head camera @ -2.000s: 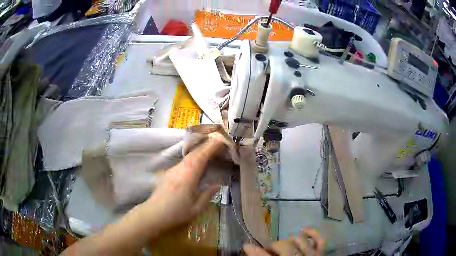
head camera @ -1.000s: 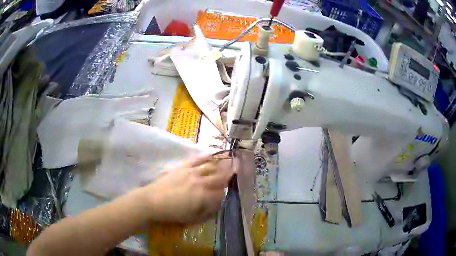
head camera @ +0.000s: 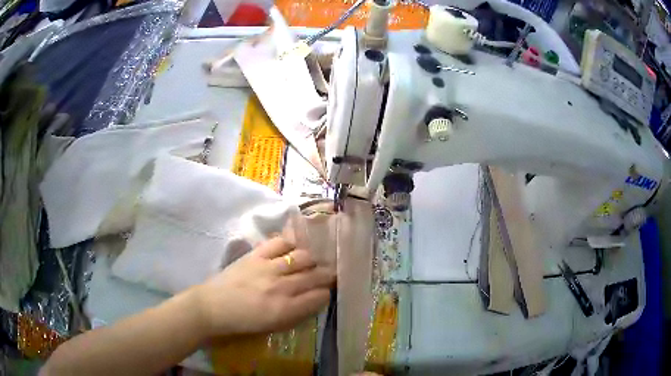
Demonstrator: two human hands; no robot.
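Observation:
My left hand (head camera: 268, 290), bare with a ring, lies on a pale beige garment panel (head camera: 187, 228) just left of and below the needle, fingers pressing the cloth. A long tan strip (head camera: 354, 279) runs from under the presser foot (head camera: 340, 198) down toward the bottom edge. A dark band (head camera: 328, 330) shows beside it. Sewn beige work (head camera: 276, 92) lies bunched behind the needle. Only a small bit of skin of my right hand (head camera: 368, 374) shows at the bottom edge; its fingers are cut off.
The white sewing machine (head camera: 508, 132) spans the right side. Spare strips (head camera: 508, 250) and dark snips (head camera: 577, 288) lie right of the needle. Another beige panel (head camera: 110, 176) lies at left, beside an olive-grey cloth stack (head camera: 18, 198). A control panel (head camera: 618, 72) stands upper right.
My left hand has moved back from the needle, and the panel is now bunched by its fingers. My right hand has dropped almost out of view. The view has shifted slightly.

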